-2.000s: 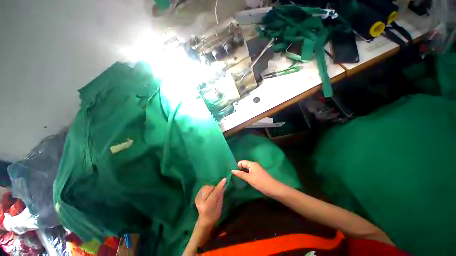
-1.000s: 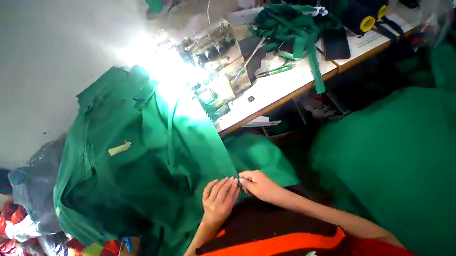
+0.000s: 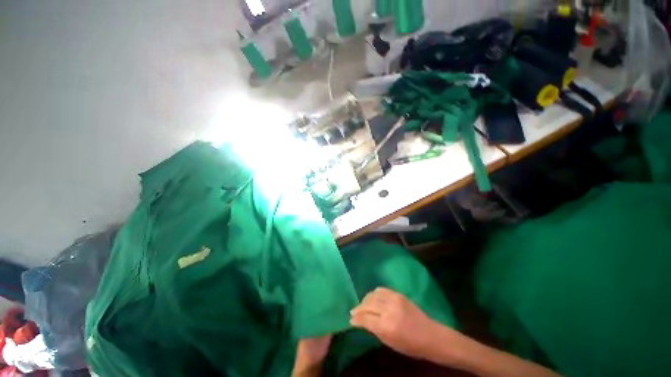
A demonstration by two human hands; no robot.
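Observation:
A green garment piece (image 3: pixel 309 272) runs from the glare at the overlock machine (image 3: pixel 342 132) down to my hands. My right hand (image 3: pixel 386 320) pinches the cloth's lower right corner with its fingertips. My left hand (image 3: pixel 315 347) is mostly under the cloth's lower edge, so its fingers are hidden. A pale label (image 3: pixel 194 257) lies on the green heap (image 3: pixel 184 294) at left. The needle area is hidden by glare.
Green strips (image 3: pixel 449 103), snips (image 3: pixel 418 157), a black rectangle (image 3: pixel 504 123) and dark thread cones (image 3: pixel 533 85) lie on the wood-edged table (image 3: pixel 434 180). Green spools (image 3: pixel 298 38) stand behind. A green mound (image 3: pixel 588 272) is at right.
The view has tilted up, showing the spools. My left hand has gone from beside my right fingertips to under the cloth's edge. The cloth's end now lies flatter and spread out.

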